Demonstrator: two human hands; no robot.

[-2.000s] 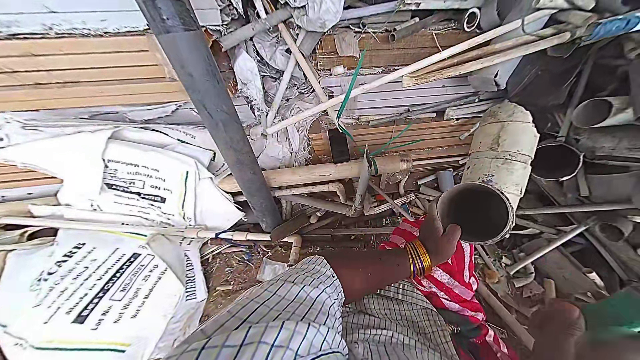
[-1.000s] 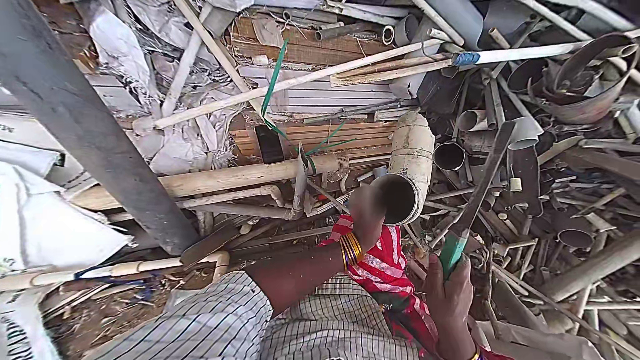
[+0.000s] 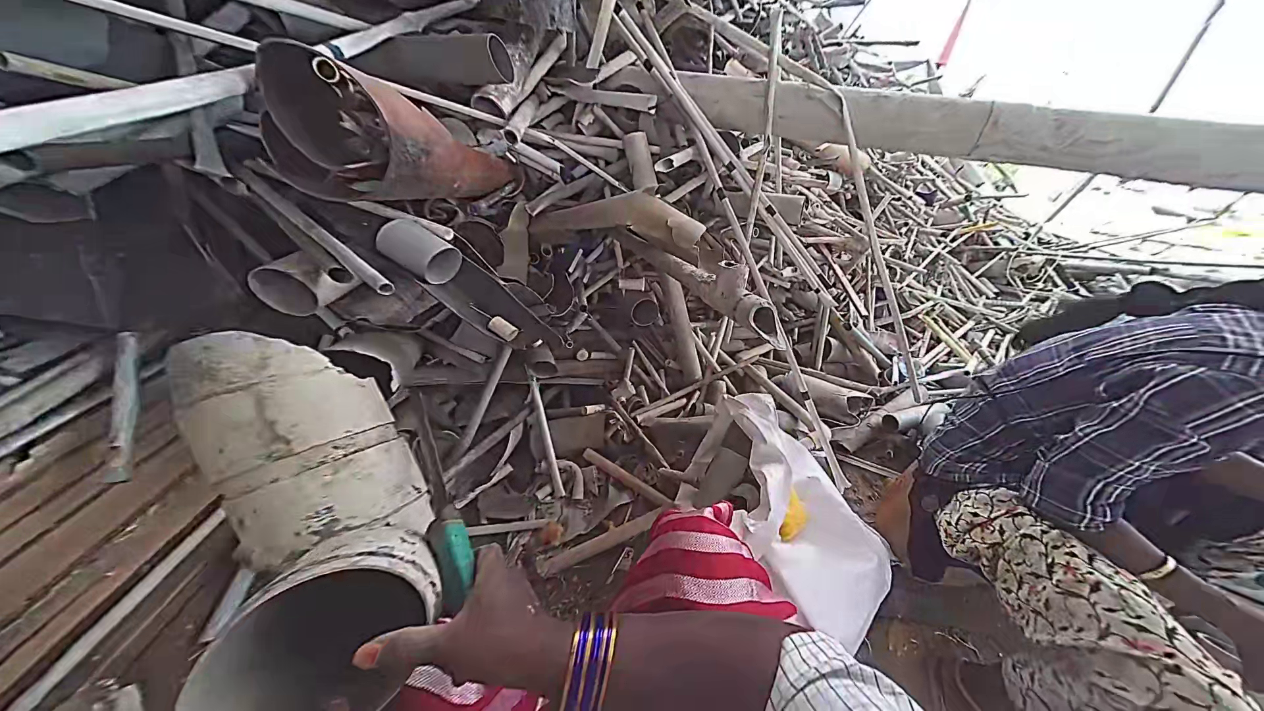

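Observation:
A large, dirty off-white plastic pipe bend (image 3: 296,454) lies at the lower left, its round open mouth towards me. My right hand (image 3: 504,627), with blue and gold bangles at the wrist, is beside that mouth. Its thumb stretches across the rim area, and the fingers are around a green-handled blade tool (image 3: 456,561), whose dark blade points up along the pipe's right side. The fingers' full grip is partly hidden. Red and white striped cloth (image 3: 691,563) lies behind my forearm. My left hand is out of view.
Cut pipes and fittings form a large heap ahead (image 3: 632,296). A broken reddish pipe (image 3: 425,148) lies at the upper left, slatted boards (image 3: 99,533) at the left. A white sack (image 3: 820,553) lies right of centre. Another person in a checked shirt (image 3: 1116,395) bends at the right.
The view has swung far to the right. My left hand, earlier at the pipe bend, has gone from view. My right hand with the green-handled tool is now close beside the bend's mouth.

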